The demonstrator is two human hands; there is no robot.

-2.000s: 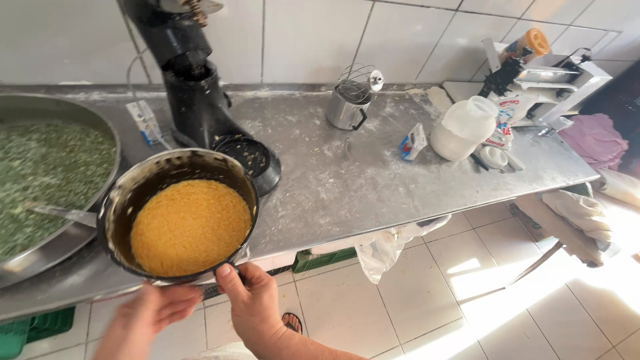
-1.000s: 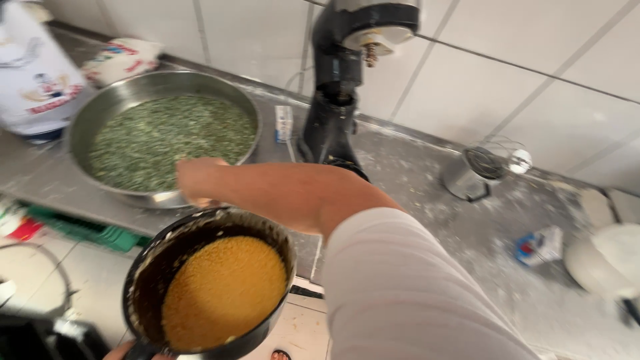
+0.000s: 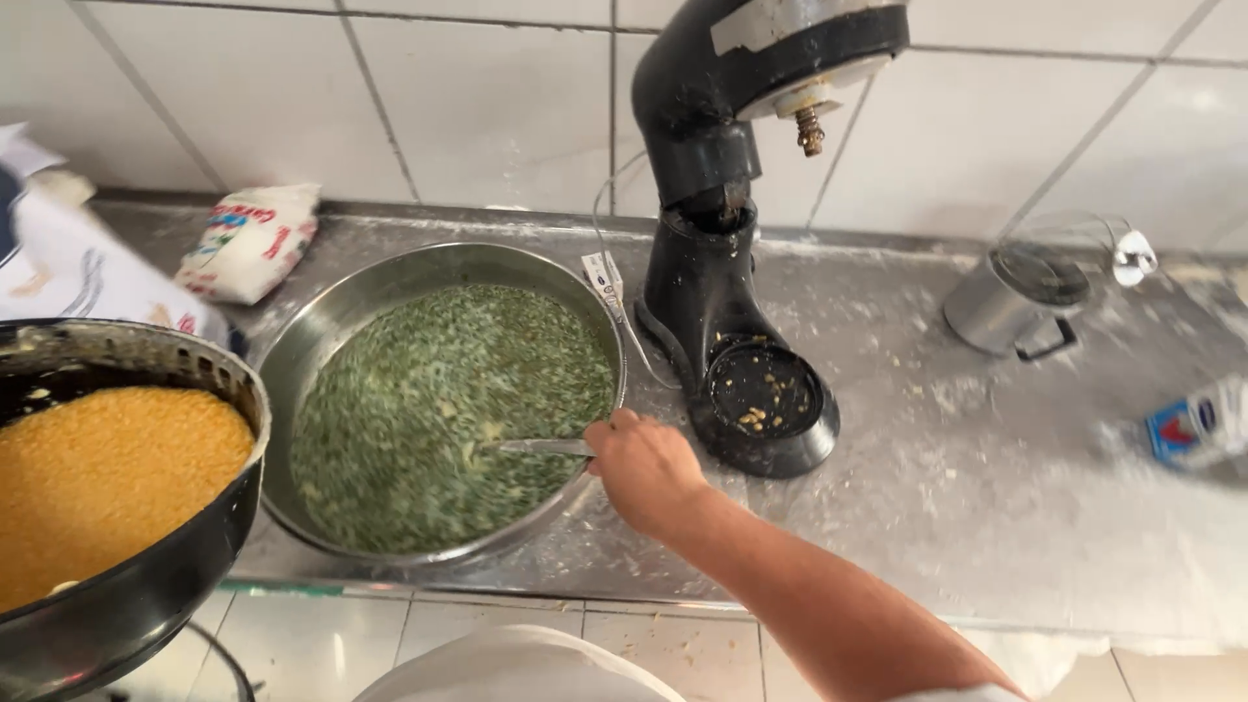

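Note:
My right hand (image 3: 645,468) is closed on the handle of a metal utensil (image 3: 541,447), whose far end is sunk in a chopped green mixture (image 3: 439,419). That mixture lies in a wide round steel bowl (image 3: 292,341) on the counter, and my hand is at the bowl's right rim. At the left edge a dark pot (image 3: 185,575) with a yellow-orange grainy mixture (image 3: 127,478) is held up beside the bowl, partly cut off by the frame. My left hand is out of view, so its grip on the pot is hidden.
A black stand mixer (image 3: 721,292) with crumbs on its base stands right of the bowl. Farther right are a metal jug (image 3: 1004,307) with a whisk and a small packet (image 3: 1194,429). A plastic bag (image 3: 252,242) and a printed cloth or sack (image 3: 88,263) lie behind, on the left.
My right hand has gone from the dark pot to the utensil in the green mixture. The pot has moved left of the steel bowl. The view has swung left.

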